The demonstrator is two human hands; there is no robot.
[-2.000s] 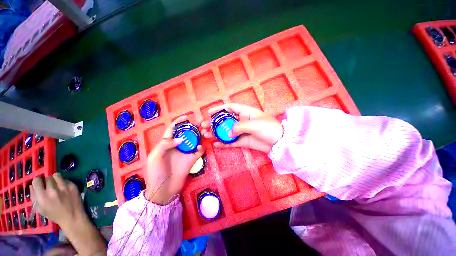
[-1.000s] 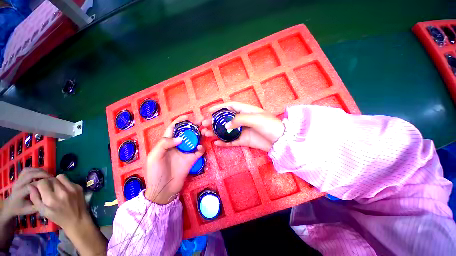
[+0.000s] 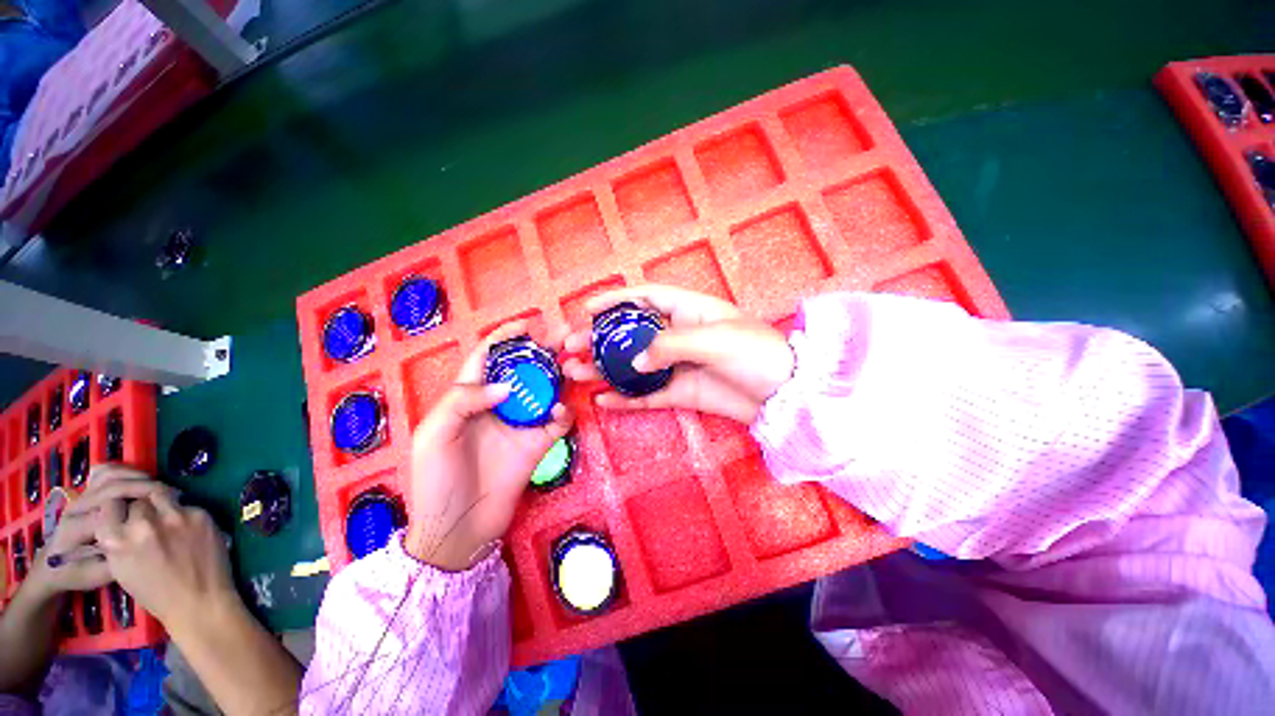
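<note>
My left hand (image 3: 483,455) holds a round smartwatch (image 3: 526,389) with a bright blue lit screen, thumb at its edge. My right hand (image 3: 706,353) holds a second smartwatch (image 3: 628,347) with a dark screen and small light marks, thumb on the glass. The two watches are side by side above the red-orange foam tray (image 3: 825,311). In the tray's left pockets sit several watches with dark blue screens (image 3: 358,421). A watch with a pale yellow screen (image 3: 585,572) lies in a near pocket. A green-lit watch (image 3: 554,463) is partly hidden by my left hand.
Another person's hands (image 3: 154,539) are over a filled tray (image 3: 140,420) at left. A dark watch with a label (image 3: 264,502) and another dark watch (image 3: 193,450) lie on the green bench (image 3: 1091,210). A metal post (image 3: 112,336) stands at left. Another filled tray (image 3: 1216,133) is at right.
The right-hand watch's screen has gone from bright blue to dark with small marks. The two lit watches in the tray changed colour. At left, the other person's second hand has come in.
</note>
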